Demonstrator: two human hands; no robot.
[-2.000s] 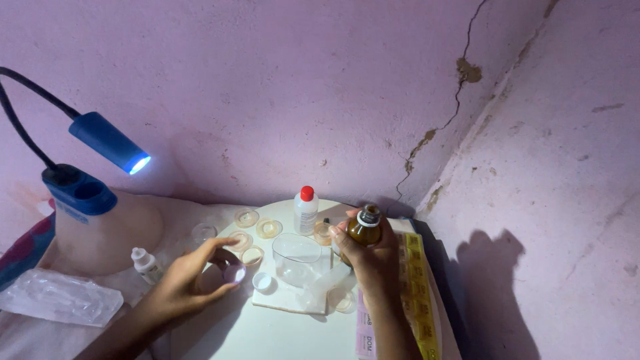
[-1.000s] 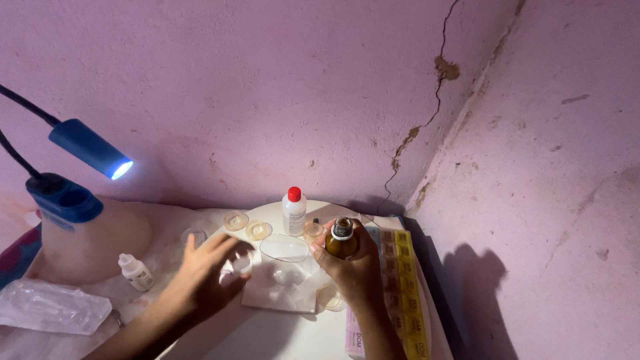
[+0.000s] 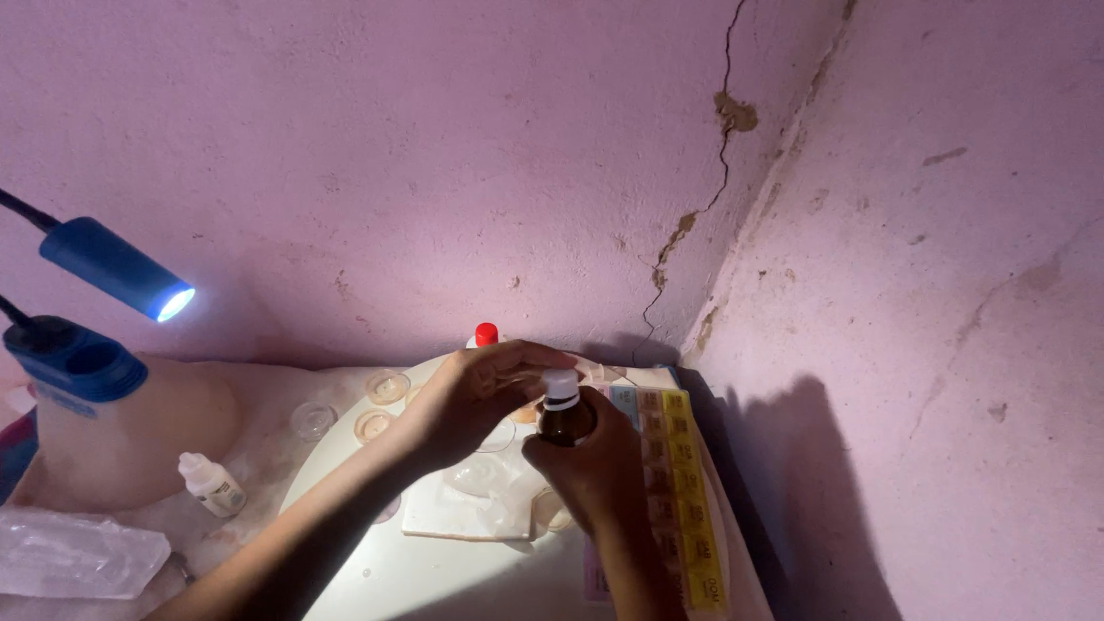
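My right hand (image 3: 586, 466) is closed around a brown glass bottle (image 3: 565, 424), held upright above the white table. A white cap (image 3: 561, 385) sits on the bottle's mouth. Beside it, the fingers of my left hand (image 3: 483, 379) arch over to the cap's left side; whether they touch it is hard to tell. Behind the left hand stands a bottle with a red cap (image 3: 486, 334), mostly hidden. Under the hands lie a white tile (image 3: 461, 522) and a clear plastic bowl (image 3: 496, 438), partly covered from view.
A pill organizer with yellow lids (image 3: 697, 509) lies along the right edge. Small round containers (image 3: 386, 386) are at the left, near a white dropper bottle (image 3: 212, 486). Clear plastic packaging (image 3: 82, 552) and a blue lamp (image 3: 116, 267) are farther left. A pink wall (image 3: 431, 172) rises behind.
My left hand has moved right, over to the brown bottle. The bottle's mouth was uncovered before and now has a white cap on it. The small white cap seen earlier on the table no longer shows there.
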